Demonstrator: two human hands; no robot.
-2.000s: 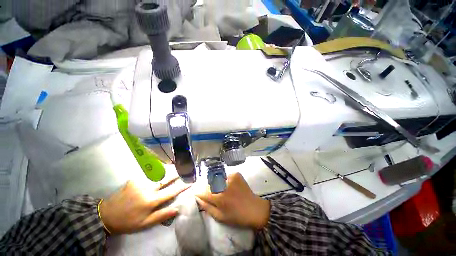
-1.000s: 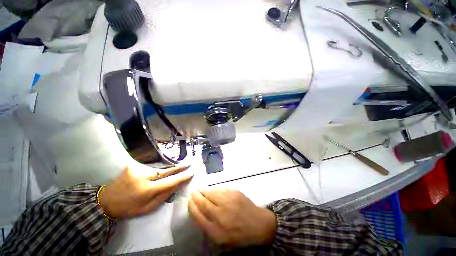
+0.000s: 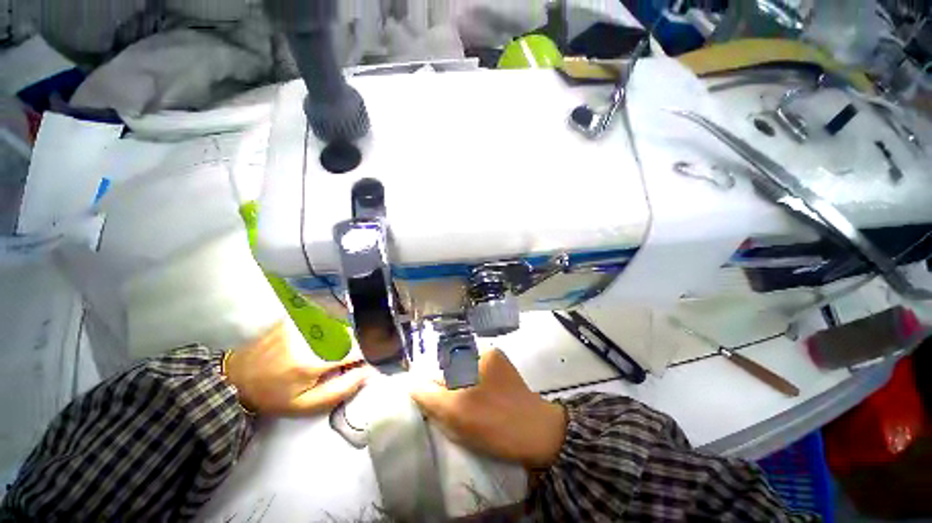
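A light grey fabric piece (image 3: 404,460) runs from the needle area toward me, over the table's front. The presser foot and needle area (image 3: 414,358) is bright with glare, under the white lockstitch machine (image 3: 470,174). My left hand (image 3: 291,378) lies low and flat left of the needle, fingertips close to the foot; glare hides whether it grips cloth. My right hand (image 3: 496,409) is on the fabric's right side, fingers bent onto it, partly hidden behind the grey-blue attachment (image 3: 458,360). A dark-edged loop (image 3: 350,424) shows between my left hand and the fabric.
A green lamp (image 3: 312,327) stands left of the needle. Black thread snips (image 3: 601,347), a brown-handled awl (image 3: 756,370) and a thread spool (image 3: 864,339) lie to the right. Tweezers (image 3: 807,204) lie on the machine head. White sheets (image 3: 66,174) are at left; a blue crate (image 3: 799,475) is below right.
The view dipped closer to the machine, then moved back. My right hand is now nearer the needle, beside the attachment, than one second ago. The fabric strip shows more clearly between my hands.
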